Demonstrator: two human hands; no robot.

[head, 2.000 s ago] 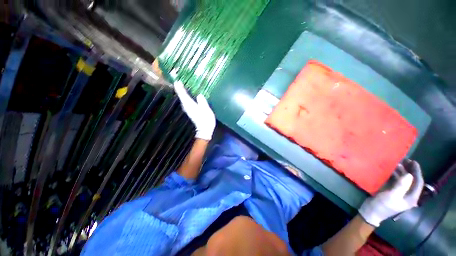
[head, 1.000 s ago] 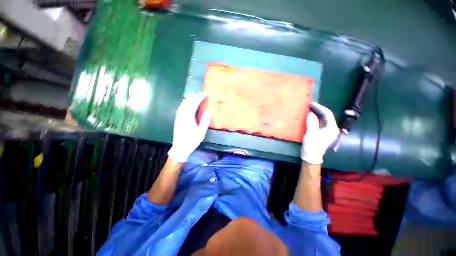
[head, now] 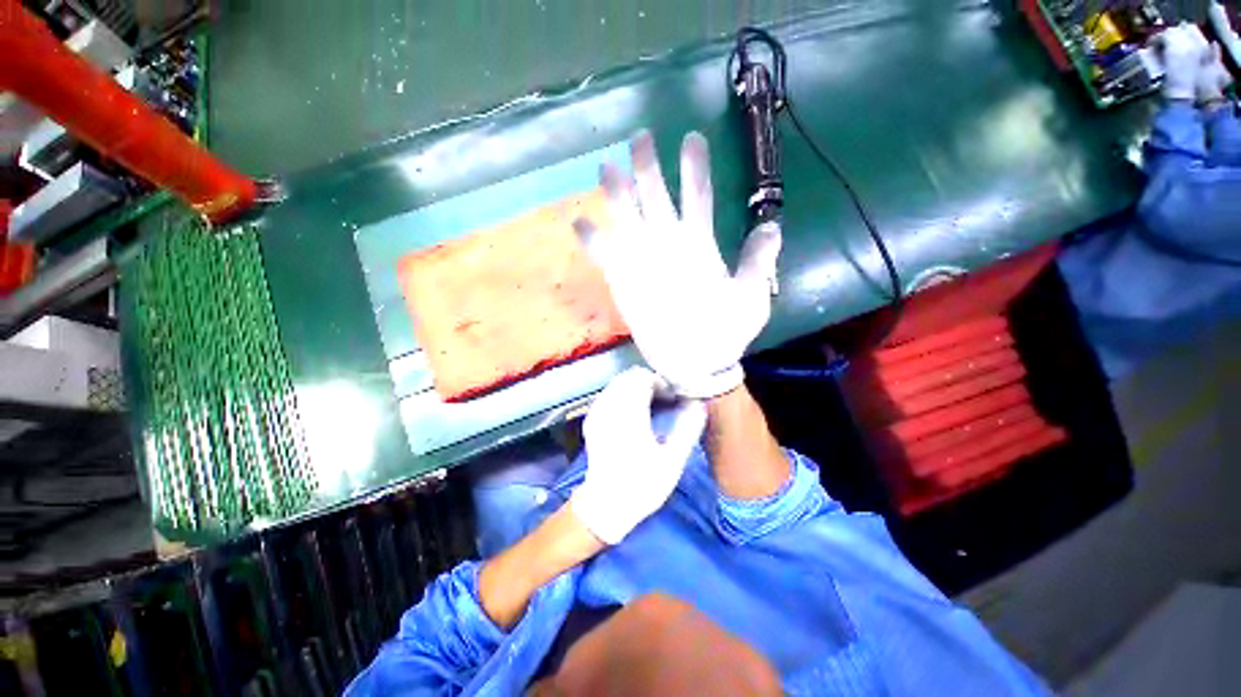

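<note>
The red-orange pad [head: 510, 293] lies flat on the pale grey-green base plate [head: 395, 320] on the bench. My right hand [head: 681, 279], in a white knit glove, is spread open above the pad's right end, fingers pointing away from me. My left hand [head: 633, 456], also gloved, is at the right wrist, its fingers closed at the right glove's cuff [head: 705, 384]. The black electric screwdriver [head: 762, 143] lies on the mat just right of my right hand, its bit end partly hidden by the thumb.
Green strands [head: 218, 381] lie at the bench's left end, below an orange-red rod [head: 129, 116]. Red pads [head: 953, 395] stand in a black bin at the right. A neighbouring worker's blue sleeve [head: 1184, 191] and gloved hands are by a board at upper right. Racks [head: 259, 599] are lower left.
Both hands have left the pad's edges. The right hand is now raised and spread, and the left has come to its cuff. The view has turned; the pad still lies on the plate.
</note>
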